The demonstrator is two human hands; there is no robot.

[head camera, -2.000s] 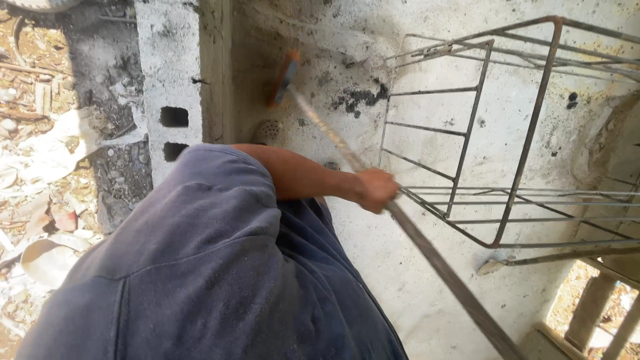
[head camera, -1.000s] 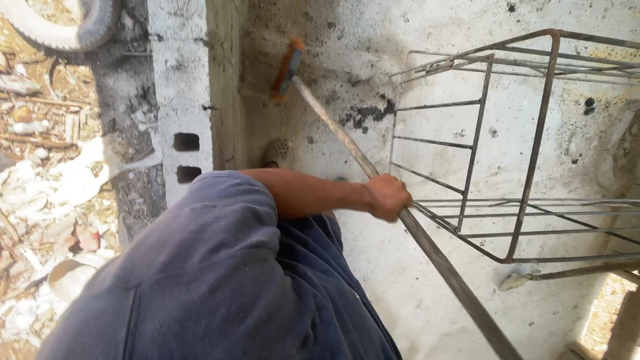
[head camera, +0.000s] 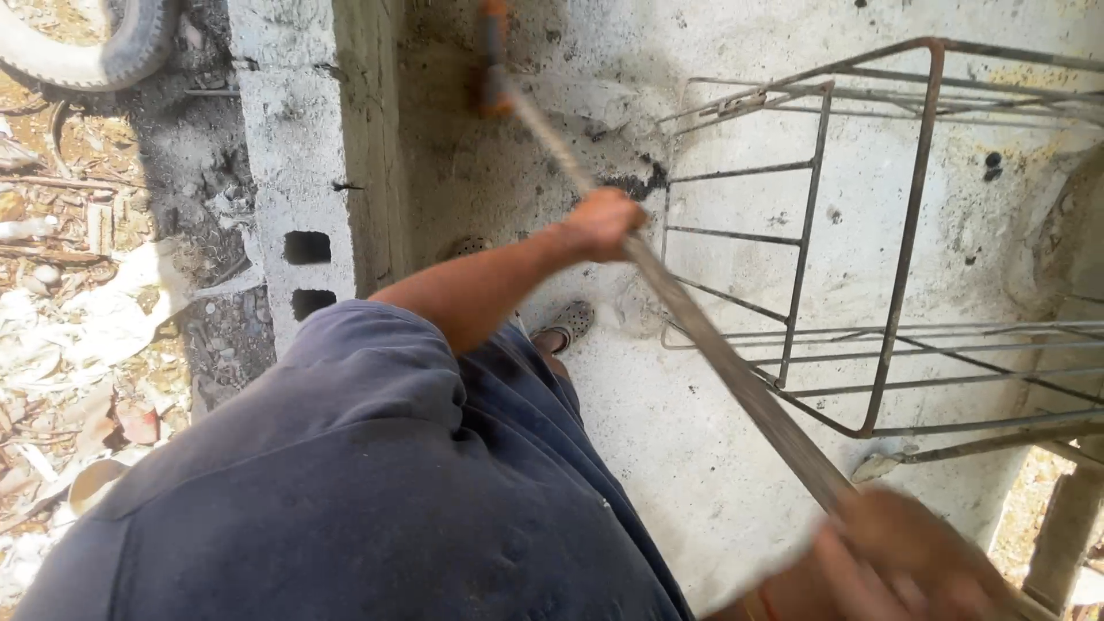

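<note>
A long wooden-handled broom runs diagonally from the upper left to the lower right. My left hand grips the handle nearer the head. At the lower right my right hand, blurred, is wrapped around the upper handle. The orange and dark broom head is blurred at the top, on or just over the stained concrete floor, near the block wall; contact cannot be told. A perforated clog is on my foot beside my dark shorts, and another shows partly behind my left forearm.
A low concrete block wall stands to the left, with a tire and scattered debris beyond it. A rusty metal rod frame occupies the right side, close to the handle. Below it, a wooden post stands at the edge.
My right hand has come into view on the upper handle. The broom head has moved toward the top of the view, and my left hand is farther forward.
</note>
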